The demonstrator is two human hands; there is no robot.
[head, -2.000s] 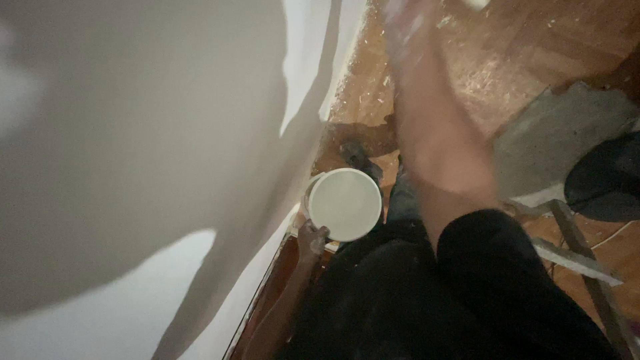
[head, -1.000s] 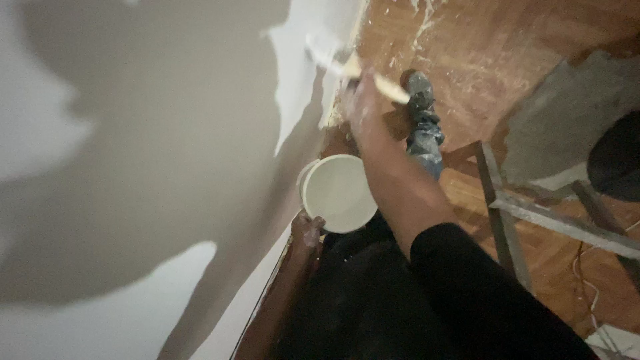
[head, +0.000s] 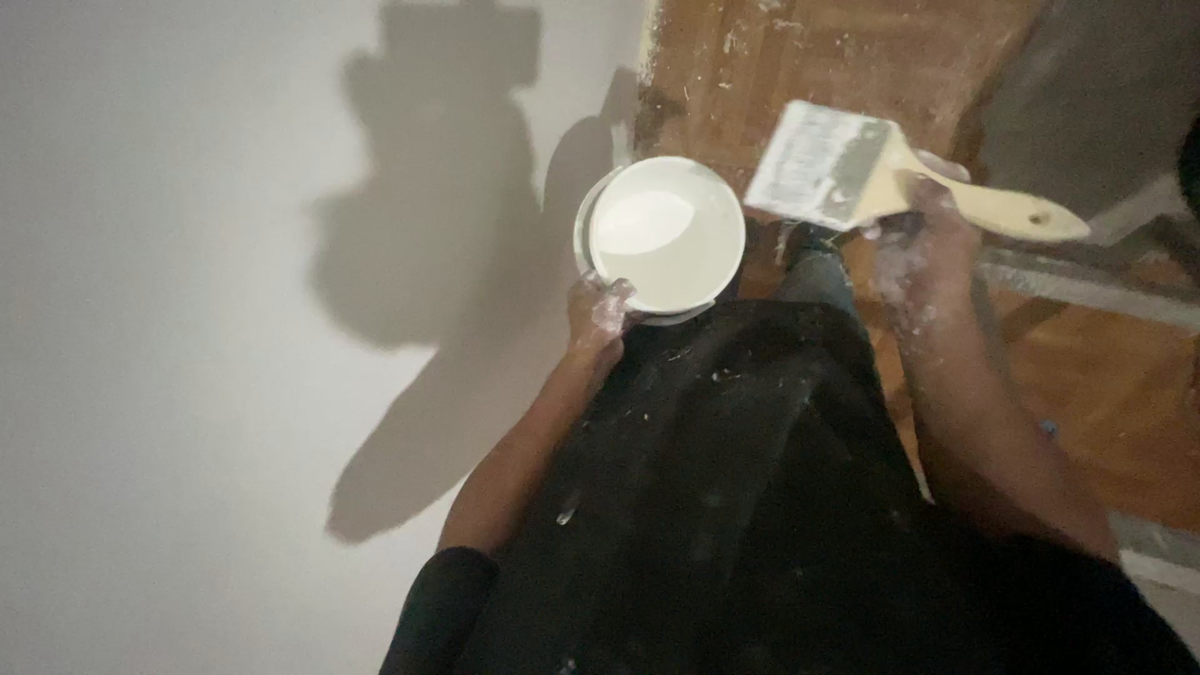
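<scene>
My left hand (head: 603, 314), smeared with white, grips the near left rim of a white plastic bucket (head: 667, 234) in front of my body. White liquid, partly lit, shows inside the bucket. To the right of it, my right hand (head: 928, 220) is closed around the wooden handle of a wide flat paintbrush (head: 825, 169). The bristles point left and bear white paint; they are apart from the bucket's rim. White paint also marks my right wrist.
A pale wall (head: 187, 281) with my shadow on it fills the left side. White spots and streaks mark the wooden floor (head: 722, 84). A grey sheet (head: 1069, 112) lies at the upper right, with a paint-spattered wooden frame piece (head: 1097, 281) below it.
My right hand has come back from the wall with the brush, which is now to the right of the bucket. My left hand still grips the bucket. The view has shifted.
</scene>
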